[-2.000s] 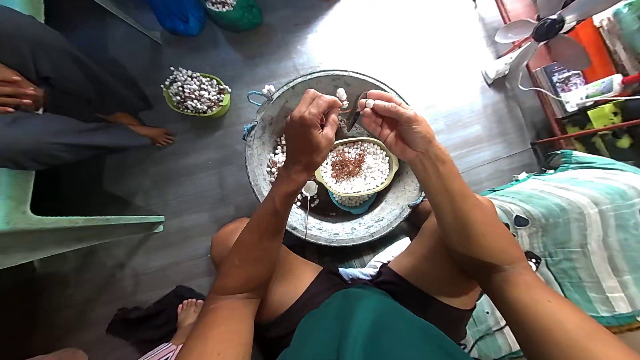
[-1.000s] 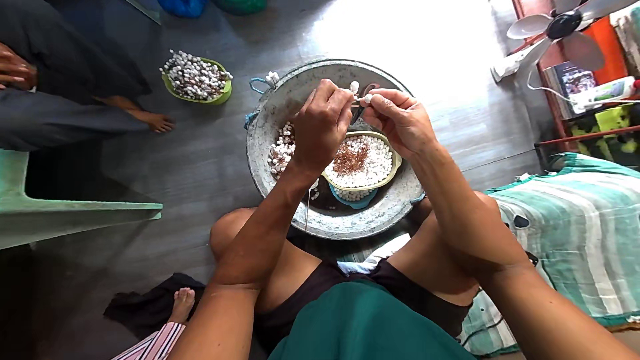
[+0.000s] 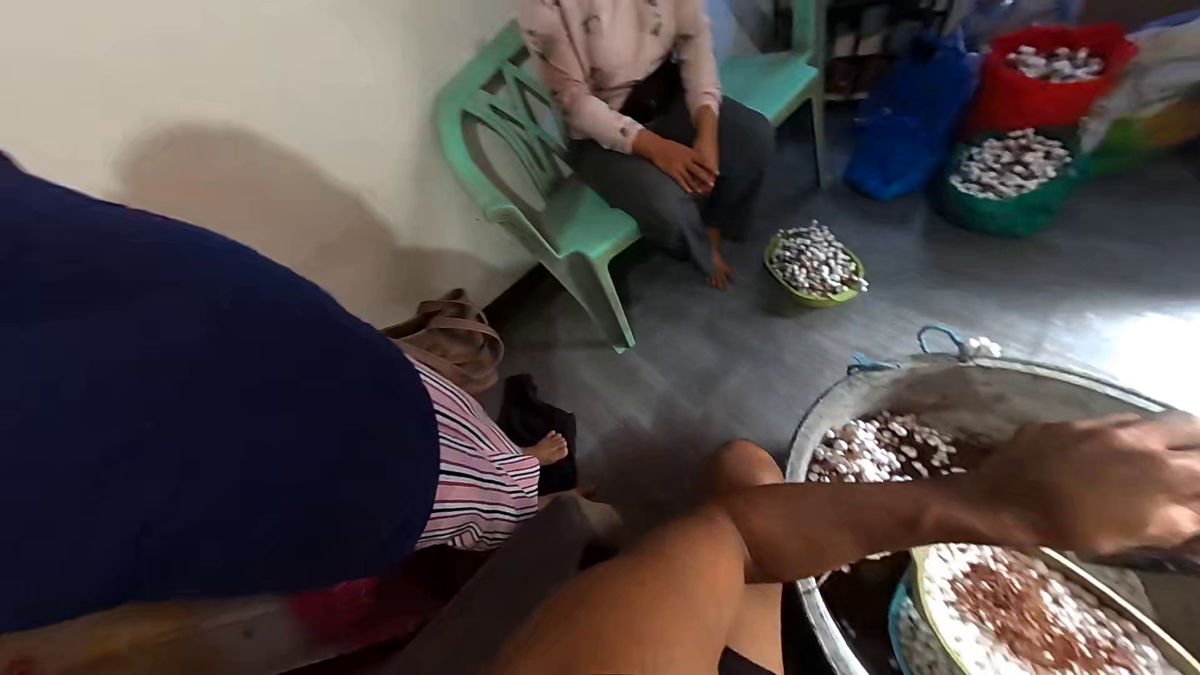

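Observation:
My left hand [image 3: 1106, 480], blurred, is at the right edge over the wide metal basin [image 3: 808, 441], fingers curled; a dark object shows below its fingers, and whether it is gripped is unclear. My right hand is out of view. Beneath the hand, a yellow-rimmed basket holds white kernel-like pieces [image 3: 956, 572] with reddish-brown bits [image 3: 1022, 605] on top. It rests over a blue-rimmed container [image 3: 902, 619] in the basin. More white pieces [image 3: 867, 450] lie loose on the basin's left side. Blue cord [image 3: 937, 333] is tied at the basin's rim.
A person [image 3: 656, 112] sits on a green plastic chair [image 3: 591, 225], hands together. A yellow-green basket [image 3: 814, 298] of white pieces stands on the floor. Behind are red [image 3: 1031, 103], green [image 3: 1003, 216] and blue bags [image 3: 905, 131]. Another person in a navy top [image 3: 206, 403] is close at left.
The view has swung far to the left. My right hand, in view over the basin before, is out of the frame. My left hand remains over the basin.

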